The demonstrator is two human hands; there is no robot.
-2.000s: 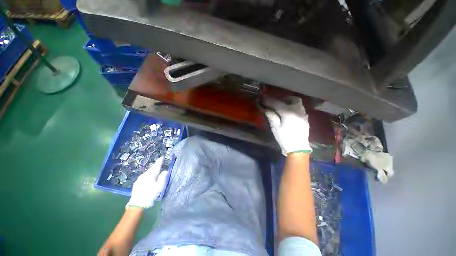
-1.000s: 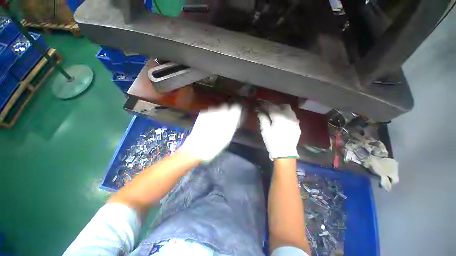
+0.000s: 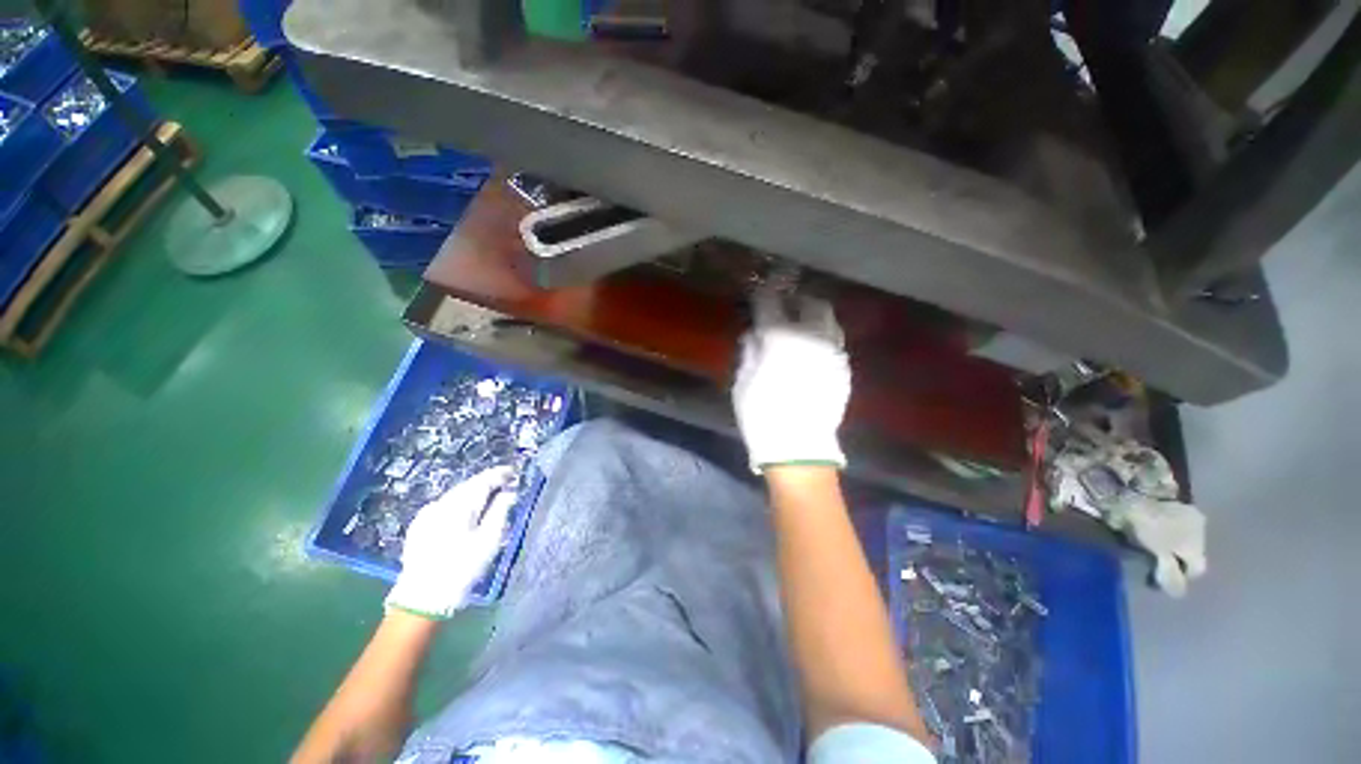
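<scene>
My left hand (image 3: 452,545), in a white glove, is over the left blue bin (image 3: 338,475). Its thumb and fingers point at the small silvery metal parts (image 3: 455,433); I cannot tell whether it holds one. My right hand (image 3: 794,391), gloved, is at the reddish-brown press table (image 3: 642,317) with its fingertips reaching under the dark grey press frame (image 3: 746,172). Its fingertips are blurred and dark there, so what they hold is hidden. A slotted grey clamp (image 3: 585,239) lies on the table left of my right hand.
The right blue bin (image 3: 1087,642) with greyish parts is beside my right forearm. Dirty white rags (image 3: 1112,485) and a red-handled tool (image 3: 1036,475) lie at the table's right end. Stacked blue totes (image 3: 403,194) and a round stand base (image 3: 229,226) are at the left.
My left hand has moved from the press table back down to the left bin. My right hand has shifted slightly left, with its fingers further under the frame.
</scene>
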